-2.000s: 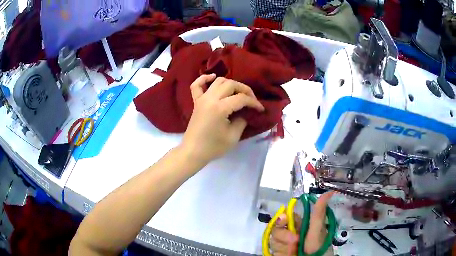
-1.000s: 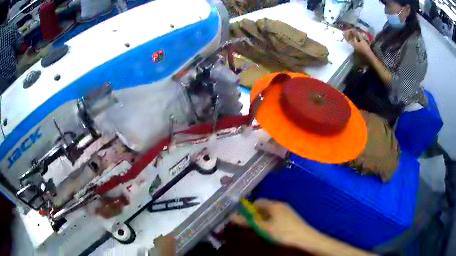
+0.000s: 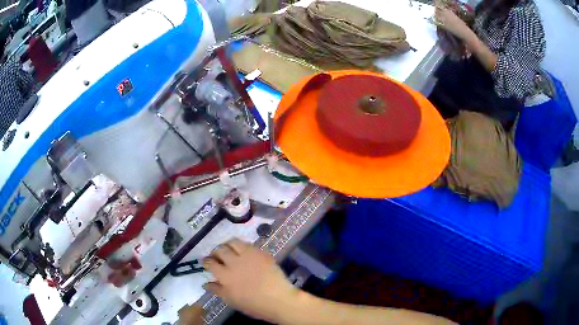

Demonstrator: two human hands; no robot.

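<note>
My right hand (image 3: pixel 244 279) is at the table's front edge, palm down, with its fingers over the right end of the black thread snips (image 3: pixel 187 268). The fingertips hide that end, so I cannot tell if they grip it. A green loop (image 3: pixel 289 176), looking like the scissors' handle, shows beside the orange plate. The red binding tape (image 3: pixel 184 174) runs across the bed of the white and blue machine (image 3: pixel 82 82) towards the needle area at lower left. My left hand is out of view.
A thick dark red tape roll (image 3: pixel 368 136) sits on an orange plate (image 3: pixel 355 181) at the right. Brown garments (image 3: pixel 336 35) lie behind. Another brown heap (image 3: pixel 482 159) rests on a blue crate (image 3: pixel 444 235). A person in a checked top (image 3: pixel 520 47) sits at the upper right.
The view has swung right from the red garment to the tape roll. My right hand has let go of the green and yellow scissors and moved left to the snips.
</note>
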